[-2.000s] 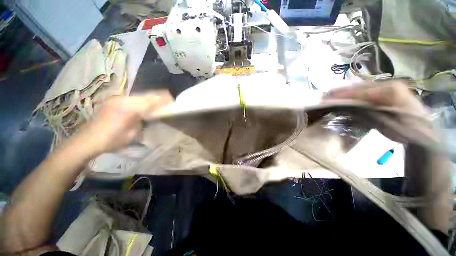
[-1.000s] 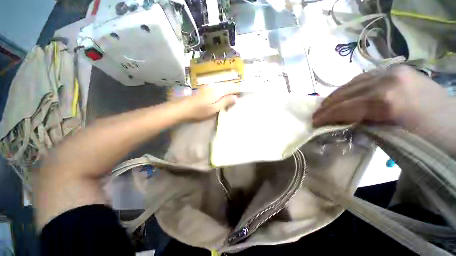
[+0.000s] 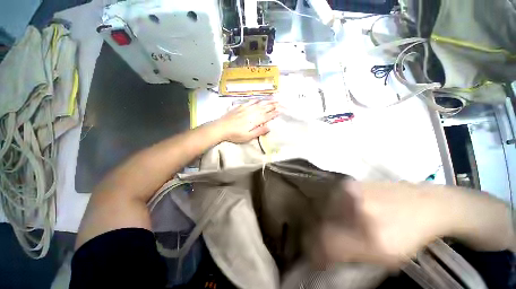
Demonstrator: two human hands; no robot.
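The beige bag (image 3: 232,226) lies partly on the white table and partly toward my lap, its dark inside open toward me. My left hand (image 3: 249,119) lies flat, fingers a little apart, on its far edge just below the yellow-orange clamp frame (image 3: 249,79). My right hand (image 3: 351,226) is strongly blurred over the right side of the bag opening, and its grip cannot be made out. Beige straps (image 3: 435,262) hang by my right forearm. The white machine head (image 3: 181,42) with its red button is above and left of my left hand.
A dark grey metal plate (image 3: 127,124) lies left of the clamp. Stacked bags (image 3: 34,96) with hanging straps are far left. Red-and-black thread snips (image 3: 339,118) and a coiled black cord (image 3: 383,71) lie right. Another beige bag (image 3: 475,51) is at the upper right.
My left hand stays near the clamp and now lies flatter. My right hand has moved down toward me over the bag opening. The bag's far part is lower and nearer me, uncovering the snips.
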